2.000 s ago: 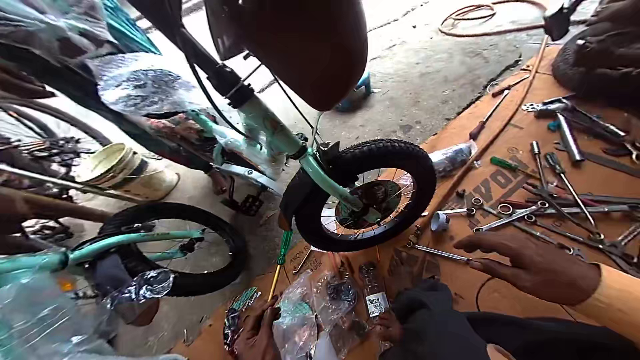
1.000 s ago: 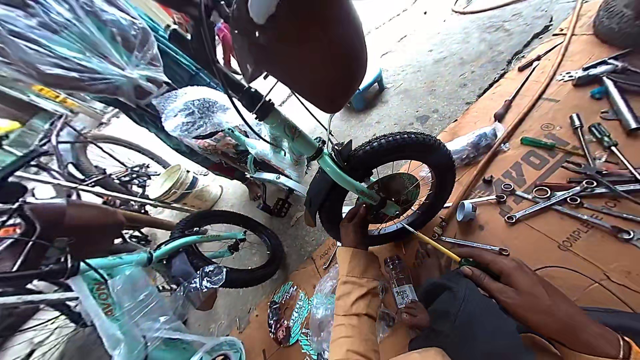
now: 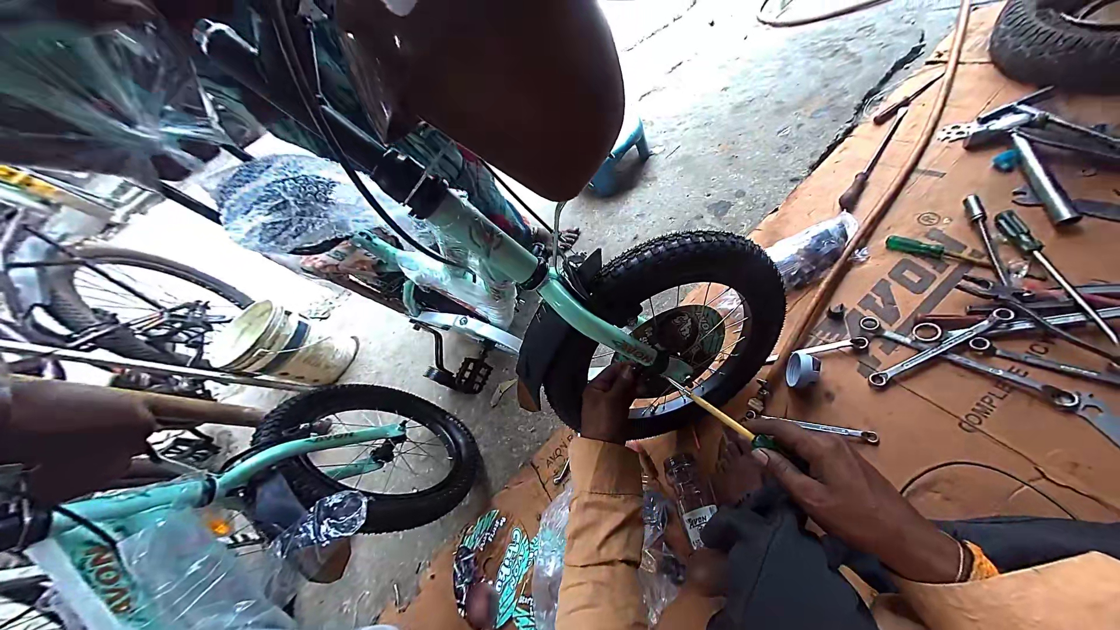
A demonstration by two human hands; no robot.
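A mint-green bicycle fork holds the front wheel, whose black knobbly tyre faces me. At the fork's lower end, by the axle, my left hand has its fingers against the hub area; whether they pinch a small part cannot be told. My right hand grips the green handle of a screwdriver, its yellow shaft slanting up left and its tip at the axle end of the fork. A black mudguard sits beside the tyre. Below the wheel lies a small clear packet of parts.
Several spanners, screwdrivers and a metal tube lie on cardboard at right, crossed by a hose. A white cap stands near the tyre. Another mint-green bicycle's wheel and a bucket are at left.
The screwdriver, by my left hand two seconds ago, is now in my right hand with its tip at the axle. My left hand has moved up to the fork end.
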